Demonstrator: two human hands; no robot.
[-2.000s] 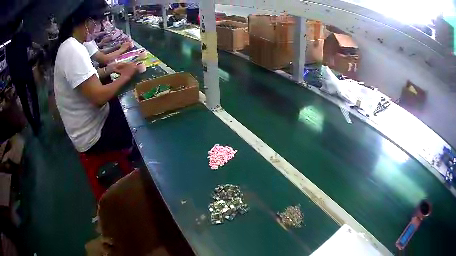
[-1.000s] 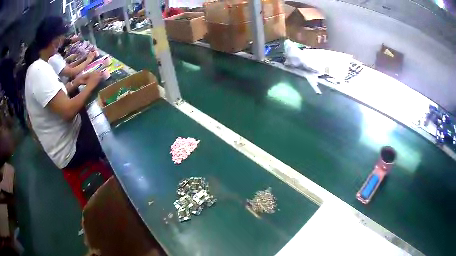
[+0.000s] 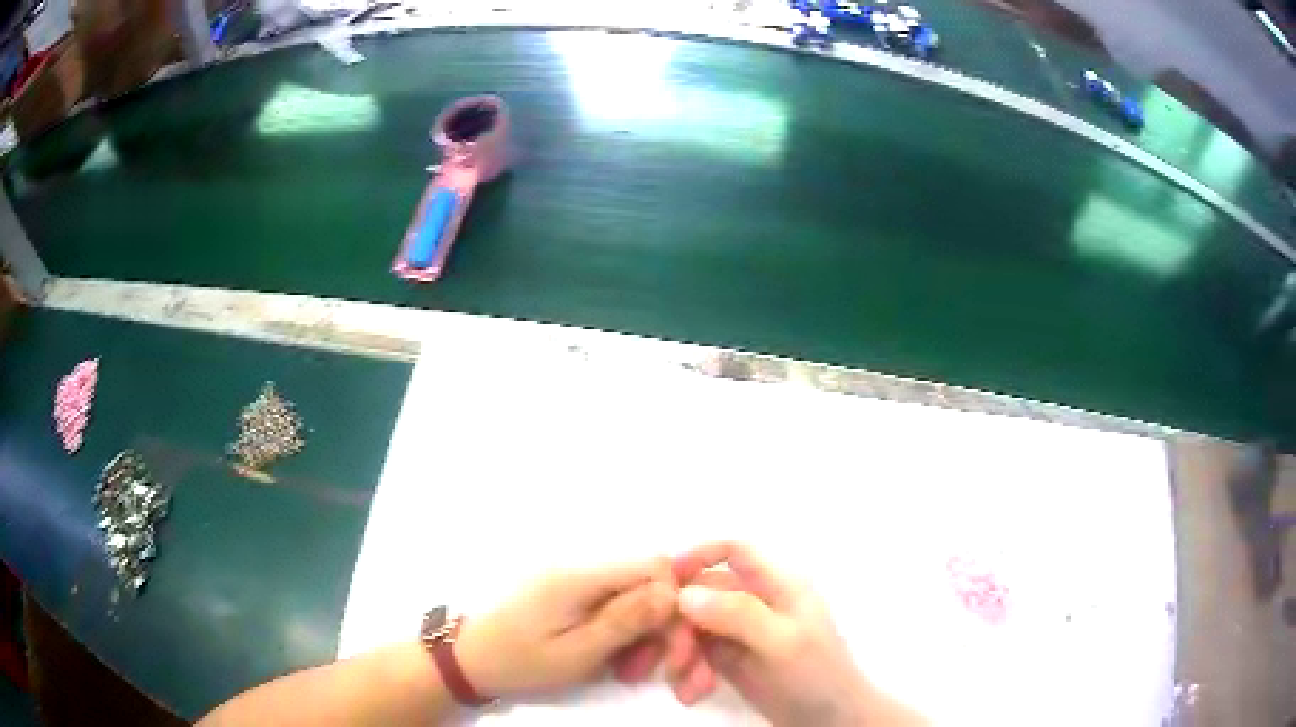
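Observation:
My left hand, with a dark red band on its wrist, is over the white sheet at the bottom middle. My right hand meets it there, fingertips touching. The fingers are curled together; whether something small is between them cannot be told. A pink fan housing with a round dark-centred head and a blue battery in its open handle lies on the green belt, beyond both hands.
On the left green bench are a pink pile, a dark-silver pile and a finer brownish pile. Pink small parts lie on the sheet's right. A tan board is at right. Blue-and-white parts are across the belt.
The view has swung right and down. Both my hands are now in the picture over the white sheet. The seated worker and open box have left view; the pink housing now shows farther left.

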